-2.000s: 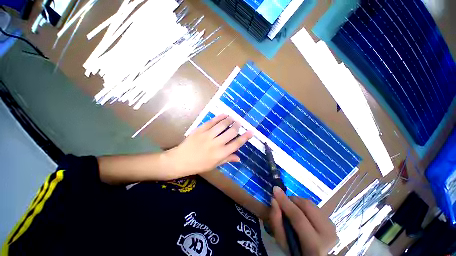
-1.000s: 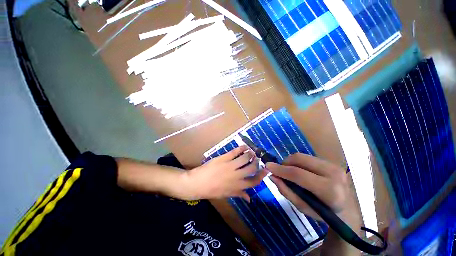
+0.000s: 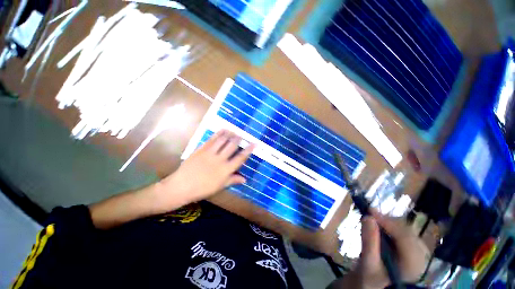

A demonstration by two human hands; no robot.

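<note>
The blue solar panel [image 3: 293,121] lies on the brown bench in front of me, with a long white strip [image 3: 282,162] across its middle and white strips along its short edges. My left hand [image 3: 204,169] lies with spread fingers on the panel's left part, fingertips at the long white strip. My right hand [image 3: 389,248] is blurred and holds the dark soldering iron [image 3: 361,200]. The iron's tip is over or near the panel's right end; whether it touches cannot be told.
White strips lie in a heap [image 3: 113,68] on the left and a smaller heap [image 3: 350,231] on the right. Long white strips [image 3: 344,96] fan out above the panel. A finished stack [image 3: 243,17] and a darker stack [image 3: 395,51] lie beyond. A blue tray [image 3: 480,135] is far right.
The view has turned and shifted. The iron in my right hand has moved from the panel's left end near my left fingers to its right end. My left hand still rests on the panel.
</note>
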